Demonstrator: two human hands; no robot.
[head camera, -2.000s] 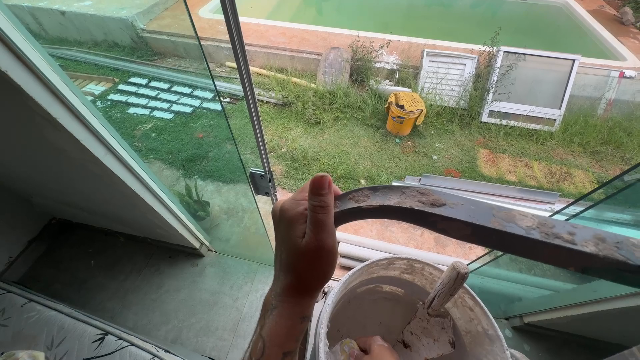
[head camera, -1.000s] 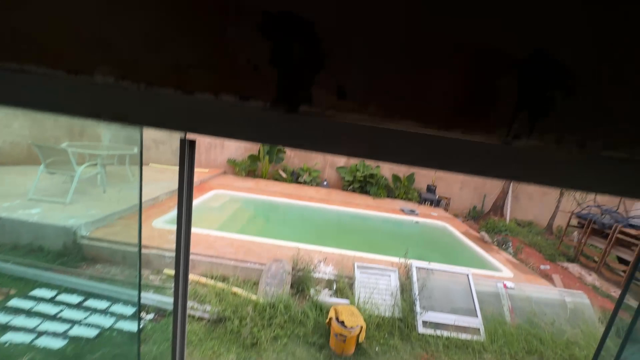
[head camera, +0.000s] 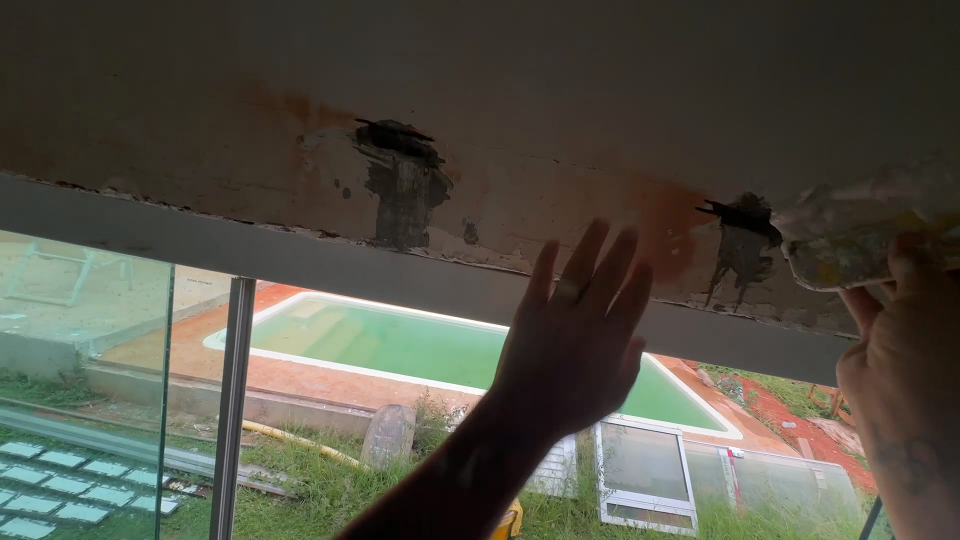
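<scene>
My left hand (head camera: 577, 345) is raised before the damaged plaster lintel (head camera: 517, 202), fingers spread and nothing in it; whether the fingertips touch the surface I cannot tell. At the right edge my right hand (head camera: 900, 315) grips a flat plastering tool (head camera: 840, 262) smeared with pale compound. The tool lies close to a dark, ragged hole (head camera: 746, 214) with a grey patch below it. Another dark hole (head camera: 397, 142), also with a grey patch under it, is left of my left hand.
A metal frame (head camera: 315, 279) runs under the lintel, with a glass panel (head camera: 82, 375) and an upright post (head camera: 234, 405) at left. Outside are a pool (head camera: 375, 337), a white-framed window (head camera: 646, 472) leaning in grass, and part of a yellow bucket (head camera: 510, 521).
The view has tilted far up from the white bucket to the lintel. My left hand has let go of the dark curved bar it held two seconds ago. Both hands are now raised.
</scene>
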